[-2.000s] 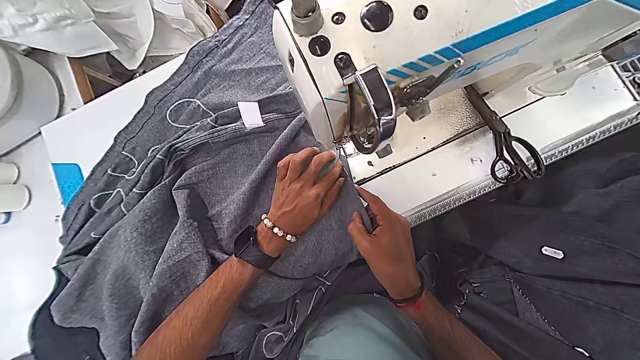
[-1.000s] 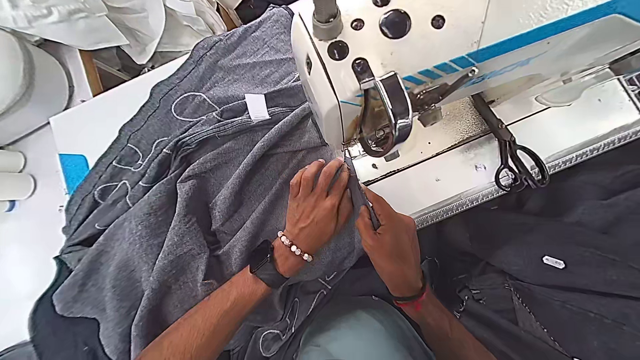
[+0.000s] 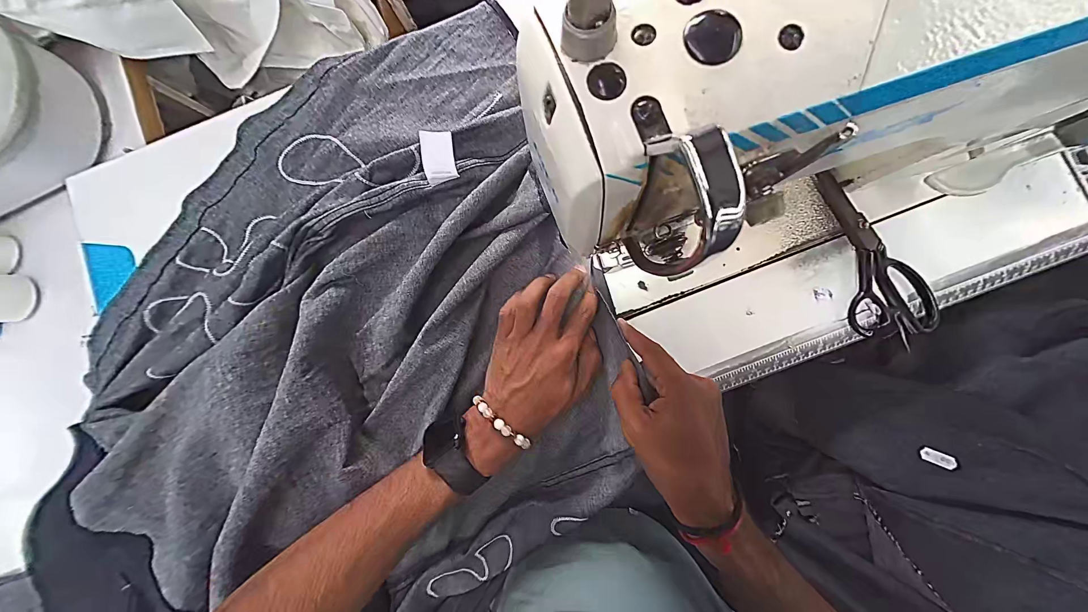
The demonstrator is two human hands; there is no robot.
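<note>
Grey fabric (image 3: 340, 340) with loose white threads and a small white tag (image 3: 439, 156) lies under the head of a sewing machine (image 3: 578, 144). My left hand (image 3: 540, 357) rests on this fabric just below the needle area, fingers bent and pointing at the presser foot (image 3: 608, 259). My right hand (image 3: 676, 416) pinches the fabric's dark edge (image 3: 646, 382) between thumb and fingers, to the right of my left hand. The needle itself is hidden behind the machine's head and guard.
Black-handled scissors (image 3: 880, 272) lie on the machine bed, beside a ruler strip (image 3: 790, 361) along its edge. Dark fabric (image 3: 960, 408) is heaped at the lower right. White thread spools (image 3: 17, 297) stand at the far left.
</note>
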